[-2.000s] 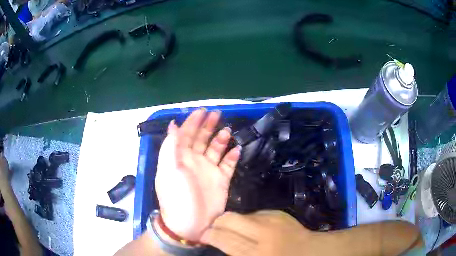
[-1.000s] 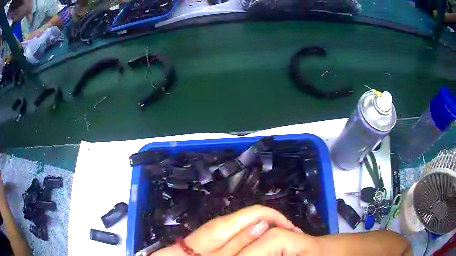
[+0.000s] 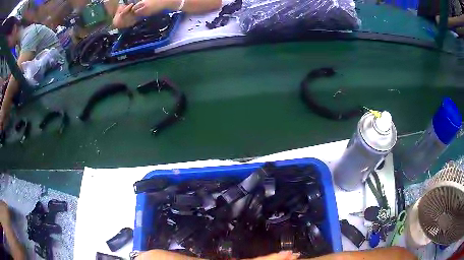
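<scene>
A blue tub [image 3: 333,213] full of short black plastic pieces [image 3: 234,195] sits on a white sheet [image 3: 104,203]. One piece [image 3: 151,185] lies across the tub's upper left corner. Two pieces lie left of the tub, the upper one [image 3: 120,238] whole and the other cut by the bottom edge. One more piece [image 3: 352,232] lies to its right. My left hand [image 3: 170,255] and my right hand [image 3: 287,255] are at the bottom edge over the tub's near part, mostly cut off. Their fingers and anything in them are hidden.
Black curved bands [image 3: 318,99] lie on the green belt [image 3: 239,111]. Right are a spray can [image 3: 365,150], a blue-capped can [image 3: 432,137], keys [image 3: 379,228] and a fan [image 3: 441,213]. More black pieces [image 3: 43,226] and another person's arm are left. People work across the belt.
The view has tilted up, so the tub and belt sit lower in the picture. My hands, earlier touching over the tub, have dropped to the bottom edge. Another person's hands now show across the belt.
</scene>
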